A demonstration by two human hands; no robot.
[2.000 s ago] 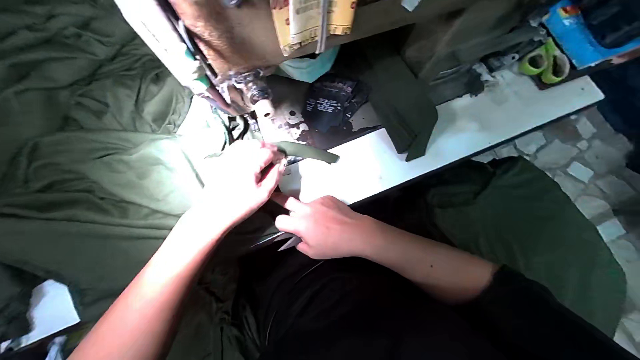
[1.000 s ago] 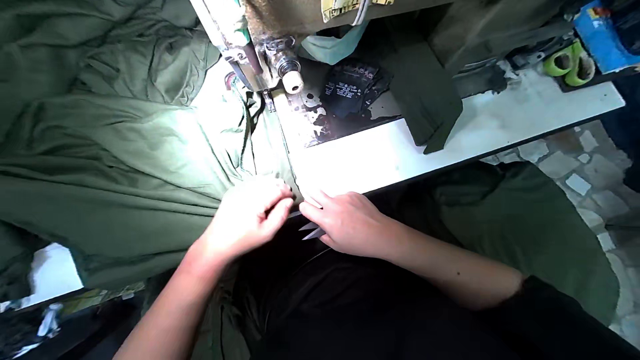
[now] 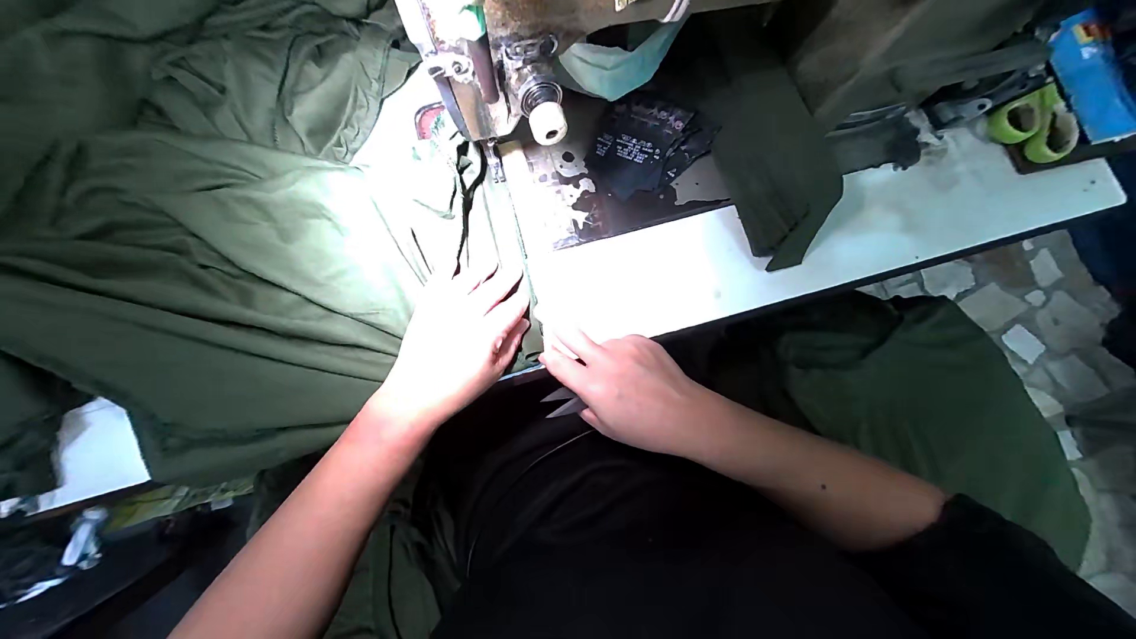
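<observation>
Olive-green fabric [image 3: 266, 293] covers the left side of the work surface, and its edge runs under the presser foot [image 3: 495, 164] of a sewing machine [image 3: 479, 71]. My left hand [image 3: 466, 333] lies on this fabric below the foot, fingers bent over the seam near the table edge. Just right of it, my right hand [image 3: 621, 386] has its thumb and forefinger at the fabric's edge. The pointed blades of small scissors or snips [image 3: 564, 404] stick out from under my right palm; their handles are hidden.
Black printed labels [image 3: 643, 146] lie on the machine bed. A dark green fabric strip [image 3: 785, 177] hangs across the white tabletop [image 3: 674, 275]. Scissors with lime-green handles [image 3: 1034, 124] and a blue packet [image 3: 1096, 75] lie at the right. Green fabric [image 3: 932, 417] drapes below the table edge.
The view has shifted. The narrow green strip end that stuck out right of my hands two seconds ago no longer shows there. Both hands are now farther below the presser foot, at the table edge.
</observation>
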